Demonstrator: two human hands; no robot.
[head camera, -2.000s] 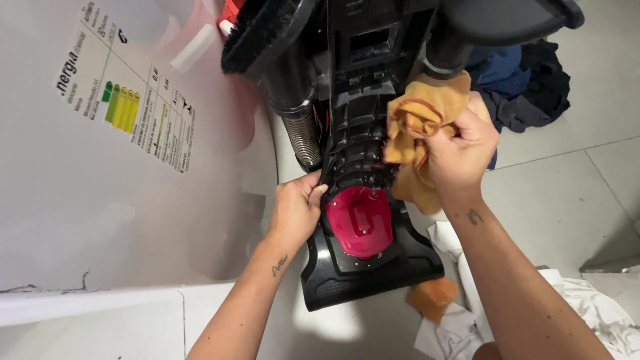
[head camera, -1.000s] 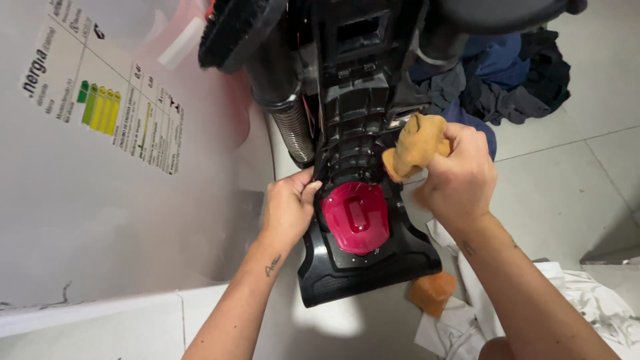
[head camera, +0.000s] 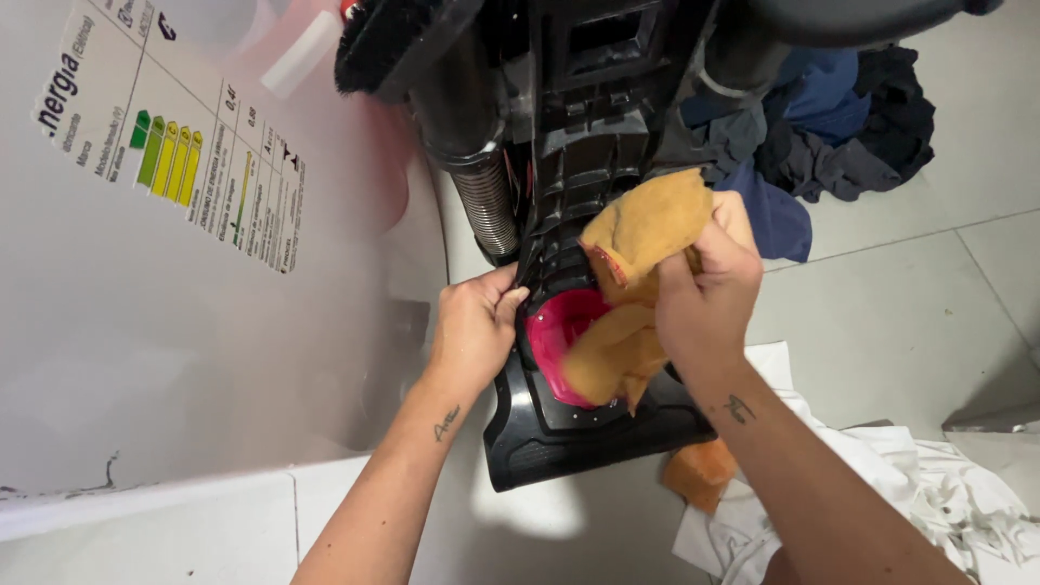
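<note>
A black upright vacuum cleaner stands on the tiled floor, with its wide floor head toward me. My left hand pinches the left edge of its body, beside the red plastic part. In my right hand is a yellow-orange cloth, bunched at the top. The loose end of the cloth hangs blurred over the red part and hides much of it. A ribbed hose and a black brush are on the vacuum's left side.
A white appliance with an energy label fills the left side. Dark clothes lie on the floor at the upper right. White cloth is heaped at the lower right, with an orange piece, perhaps a sponge, by the floor head.
The cloth, bunched beside the vacuum's body a second ago, now hangs open over the red part. My right hand still holds it, and my left hand remains at the vacuum's left edge.
</note>
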